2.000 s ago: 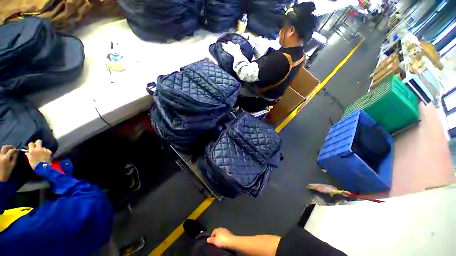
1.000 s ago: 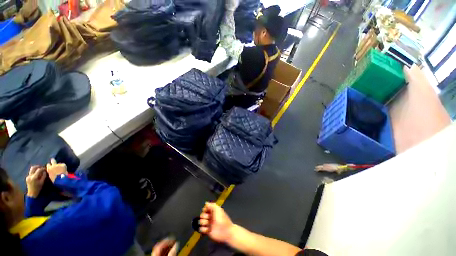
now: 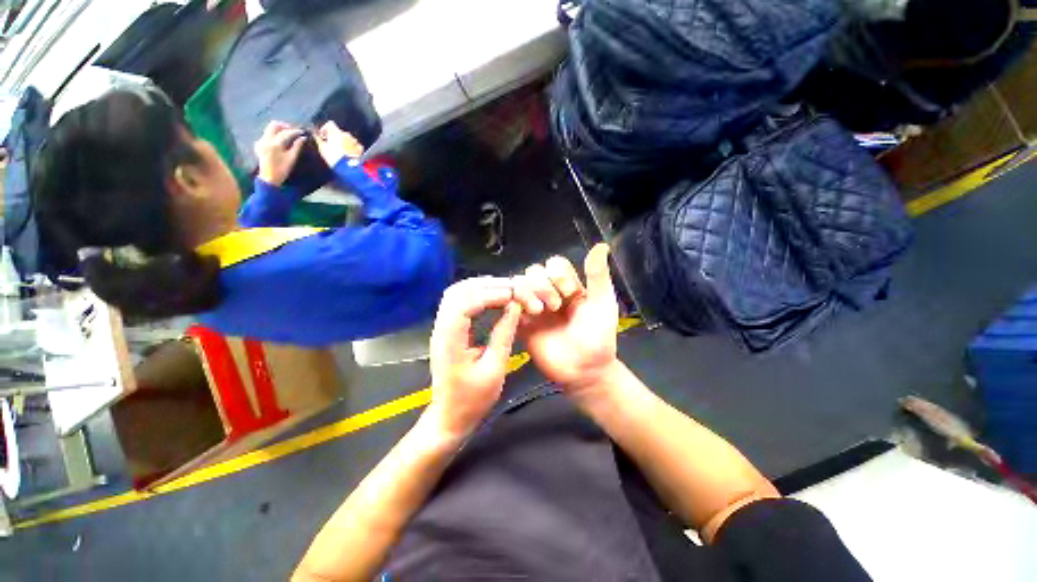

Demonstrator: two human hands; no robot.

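Note:
My left hand (image 3: 469,358) is bare and raised in front of me, thumb and index finger close together at the fingertips of my right hand. My right hand (image 3: 571,324) is bare, palm up, with its fingers curled and its thumb sticking out. The fingertips of both hands meet. Anything pinched between them is too small to make out. A dark apron (image 3: 529,500) lies below my hands.
Navy quilted backpacks (image 3: 785,233) are piled ahead right beside the white table (image 3: 455,57). A person in blue (image 3: 330,284) handles a dark piece at left. A carton with red tape (image 3: 279,381) stands on the floor at left. A blue crate (image 3: 1006,364) is at the right edge.
The view has swung left and down. My left hand has come up fully into view, and both hands have met at the fingertips. My right hand earlier held a dark item, no longer seen in it.

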